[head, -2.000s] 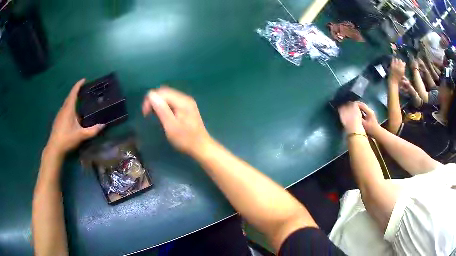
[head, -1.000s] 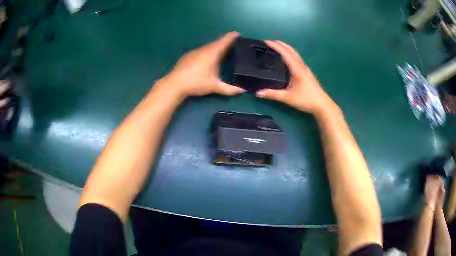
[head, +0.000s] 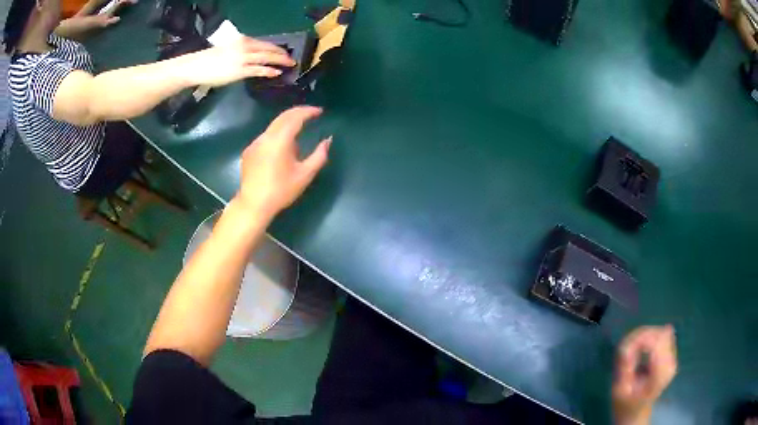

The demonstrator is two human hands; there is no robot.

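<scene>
My left hand is raised over the table's near edge, left of centre, with thumb and fingers apart and nothing in it. My right hand is at the lower right, blurred, with fingers curled; no held thing shows. A black packaging box lies just up-left of my right hand, its lid part-open, with a shiny clear bag inside. A black insert tray with a shaped cut-out sits behind the box on the dark green table. Neither hand touches the box or the insert.
At the upper left a person in a striped shirt reaches a hand over an open box with tan flaps. Black bundles lie beside it. More black boxes and a thin cable are at the back. A white round stool stands below.
The view has swung left. Both hands have let go of the insert, which now stands behind the box. My left hand has moved far left, my right hand to the near side of the box.
</scene>
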